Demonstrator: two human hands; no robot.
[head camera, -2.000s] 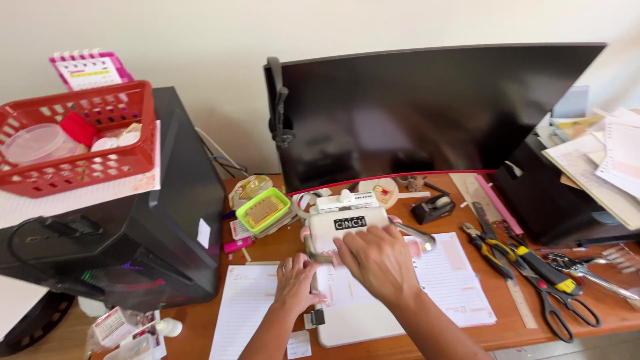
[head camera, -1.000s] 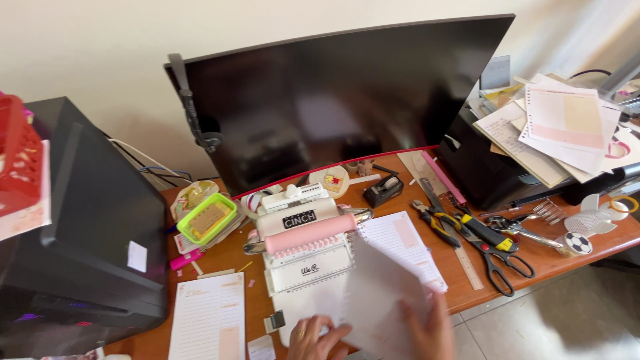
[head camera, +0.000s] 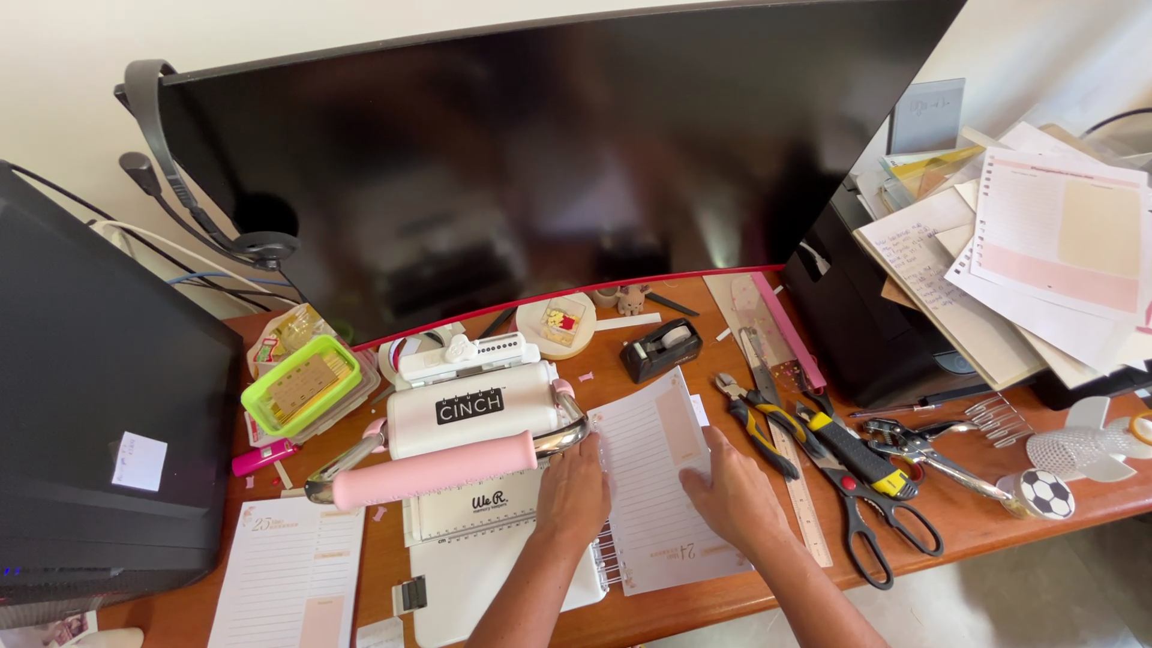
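A stack of printed planner pages lies right of a white Cinch binding machine, with a wire binding showing along its lower left edge. My left hand rests at the left edge of the pages, beside the end of the machine's pink-gripped handle. My right hand is at the right edge of the same pages, fingers on the paper. The hands hold the pages between them; the left fingertips are partly hidden. Another stack of printed pages lies left of the machine.
Behind stand a monitor and a black tape dispenser. On the right lie diagonal cutters, scissors, a utility knife, a hole punch and a ruler. A green tray sits at the left.
The hands have moved from the sheets in front of the machine to both sides of the pages at its right. The view has shifted.
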